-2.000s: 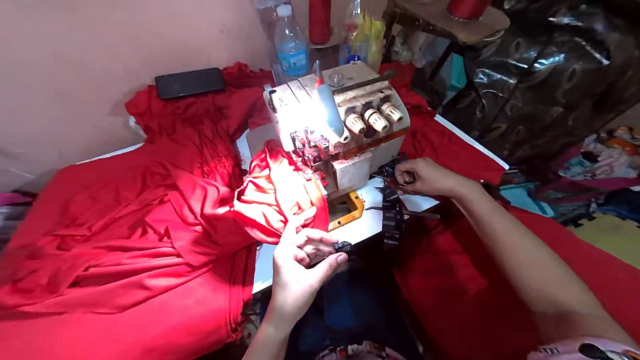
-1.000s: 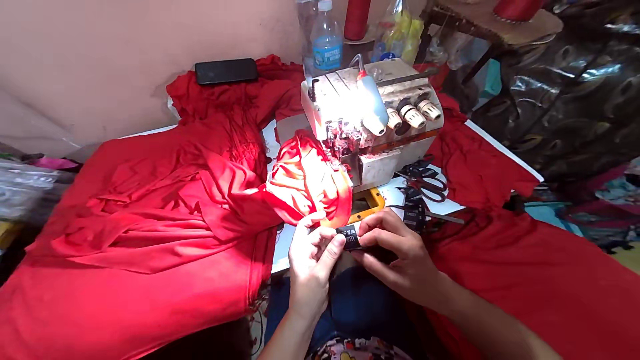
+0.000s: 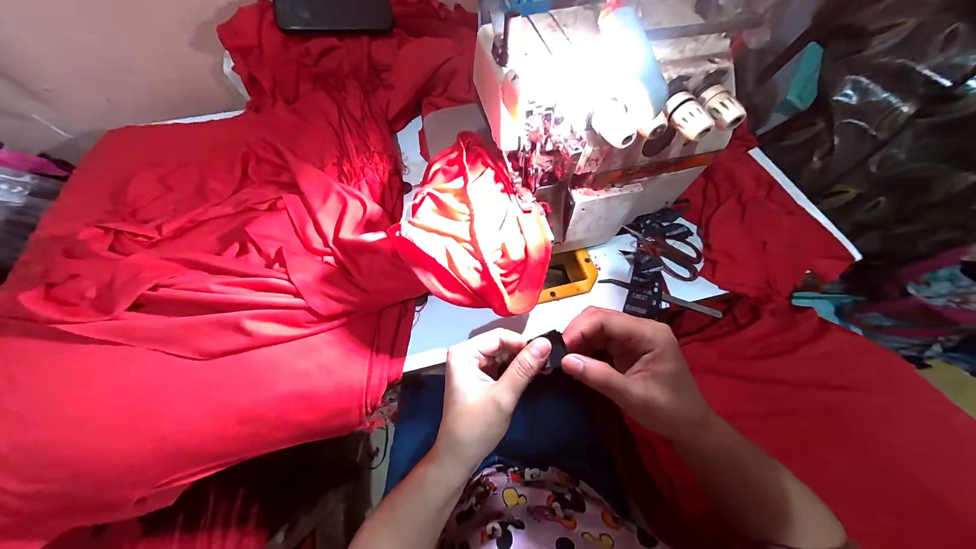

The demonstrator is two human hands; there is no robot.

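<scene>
Between my hands, over my lap, is a small black fabric label (image 3: 550, 349) with light writing. My left hand (image 3: 492, 389) pinches it between thumb and fingers. The thumb and forefinger of my right hand (image 3: 637, 370) are at its right edge. Beyond them stands an overlock sewing machine (image 3: 610, 206), its lamp shining on a bunched part of the red fabric (image 3: 476, 229) beside the needle area. More black labels (image 3: 644, 293) lie on the white table right of the yellow frame piece (image 3: 570, 276), near dark-handled scissors (image 3: 675, 248).
Red fabric (image 3: 191, 366) spreads over the table's left side, with a black phone (image 3: 333, 14) on it at the back. Another red cloth (image 3: 831, 396) hangs at the right. White tension dials (image 3: 690, 114) project from the machine's front.
My right hand has moved left from the pile of labels beside the machine to the small label at my left hand. The view has shifted closer.
</scene>
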